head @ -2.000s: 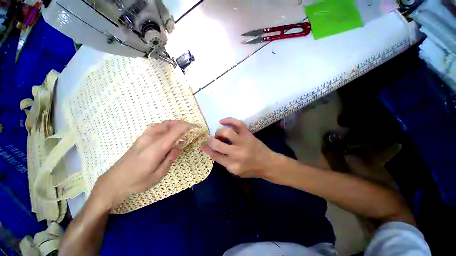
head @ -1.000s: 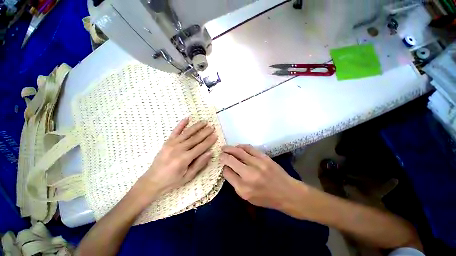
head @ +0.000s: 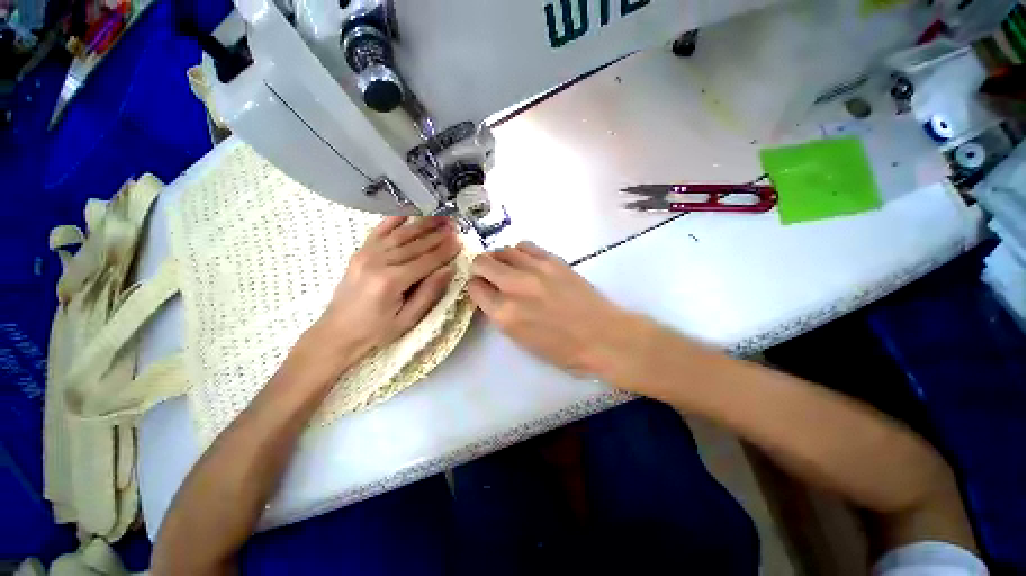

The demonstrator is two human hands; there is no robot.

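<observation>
The cream woven bag panel [head: 270,242] lies on the white machine table, its right edge under the sewing machine head near the presser foot [head: 482,225]. Its lower right rim shows layered edges. My left hand [head: 394,287] lies on the panel just below the presser foot, fingers together. My right hand [head: 540,304] pinches the panel's right edge beside my left fingertips. The cream bag handle [head: 126,326] extends from the panel's left side. The needle tip is too small to tell.
Red-handled thread snips [head: 720,198] lie right of the needle, touching a green square [head: 821,180]. Stacked cream pieces [head: 96,450] lie left of the table over blue sheeting. Small bobbins [head: 968,155] sit at the table's right end. The machine arm [head: 529,68] spans the back.
The panel and both hands have moved up toward the presser foot. The rounded corner is now closer to the needle, and the bare table front shows below it.
</observation>
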